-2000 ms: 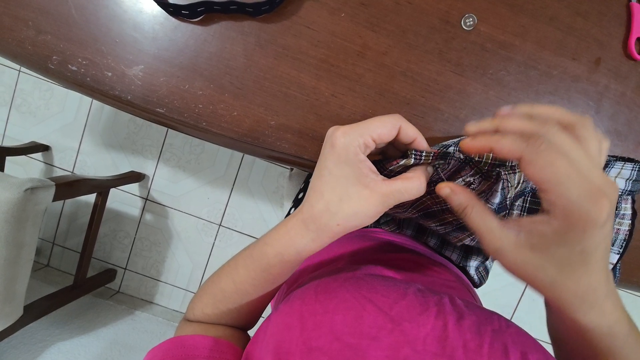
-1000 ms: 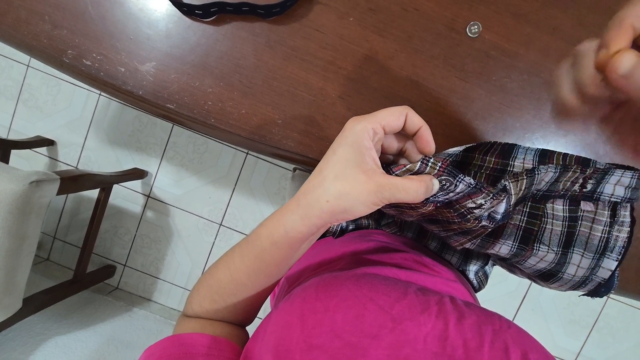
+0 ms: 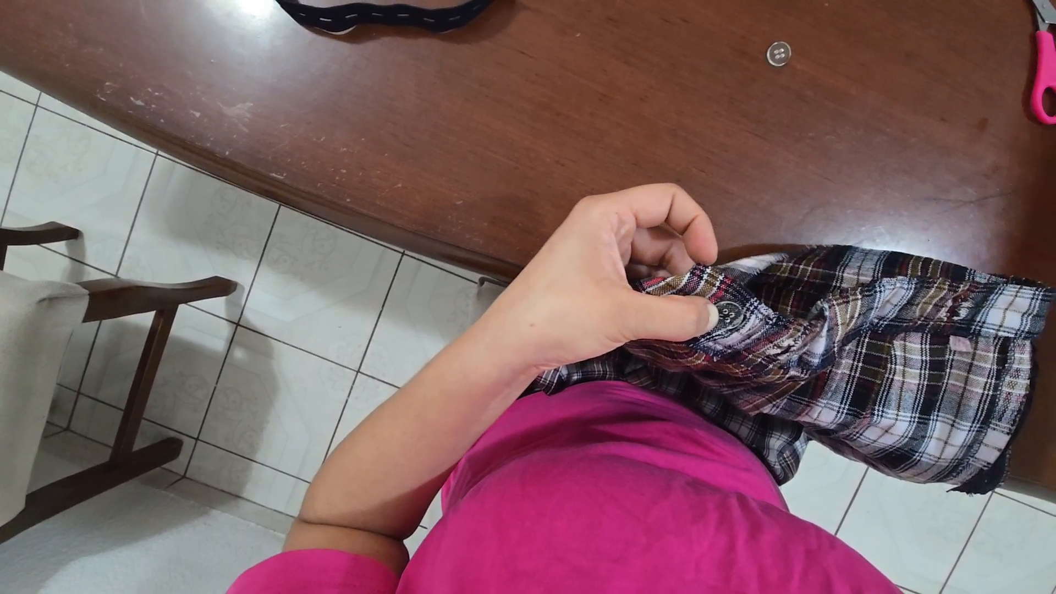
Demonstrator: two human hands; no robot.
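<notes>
My left hand [image 3: 635, 272] pinches a dark and white plaid cloth [image 3: 916, 355] between thumb and fingers. A small round button [image 3: 729, 314] lies against the cloth just beyond the thumb tip. The cloth drapes from my lap over the table's edge at the right, with a frayed edge at its far end. On the brown wooden table [image 3: 528, 107], a loose four-hole button [image 3: 778, 54] rests above the cloth. My right hand is out of the picture.
Pink-handled scissors [image 3: 1044, 74] lie at the table's upper right, partly cut off by the frame. A dark strip with pale stitches [image 3: 388, 15] is at the top. A wooden chair [image 3: 153, 330] with a pale seat stands at left on the tiled floor.
My right hand has moved away from the cloth to the upper right and out of view. The left hand keeps its pinch on the cloth.
</notes>
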